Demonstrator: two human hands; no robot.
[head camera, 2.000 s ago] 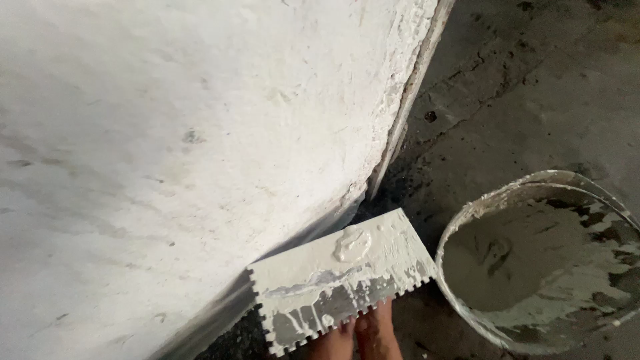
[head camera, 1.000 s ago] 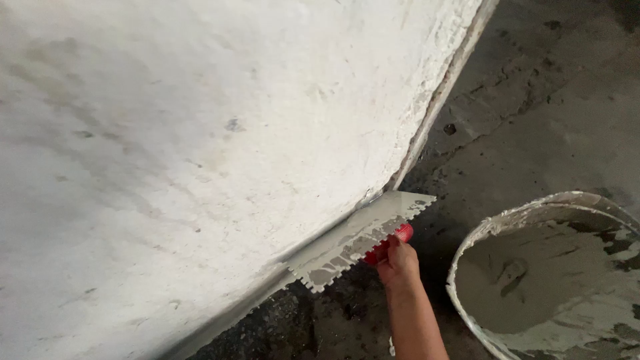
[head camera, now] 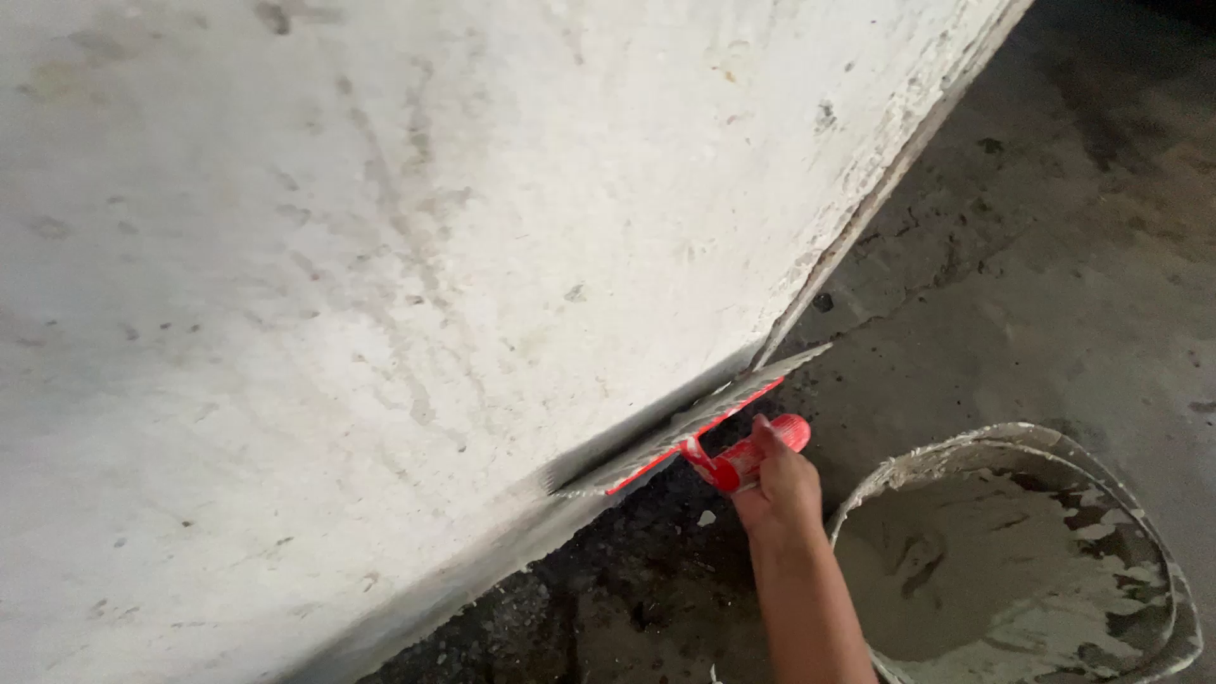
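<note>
My right hand (head camera: 781, 480) is wrapped around the red plastic handle of a notched trowel (head camera: 698, 432), at the lower centre. Its metal blade is seen nearly edge-on, tilted, alongside the lower edge of a white plastered wall (head camera: 399, 266) near the corner. A dark shadow lies between blade and wall; whether they touch cannot be told. The blade's working face is mostly turned away, so any compound on it is hidden. To the right of my forearm stands a bucket (head camera: 959, 570) of grey-white wet compound, its rim and inside wall smeared. My left hand is out of view.
The concrete floor (head camera: 1064, 313) runs along the right side, dark and stained. Dark grit and debris (head camera: 608, 589) lie at the foot of the wall. The wall's rough vertical corner edge (head camera: 855, 223) rises to the upper right.
The trowel has turned from showing its coated face to nearly edge-on, with its red handle now in plain sight. It has come up beside the wall's lower edge.
</note>
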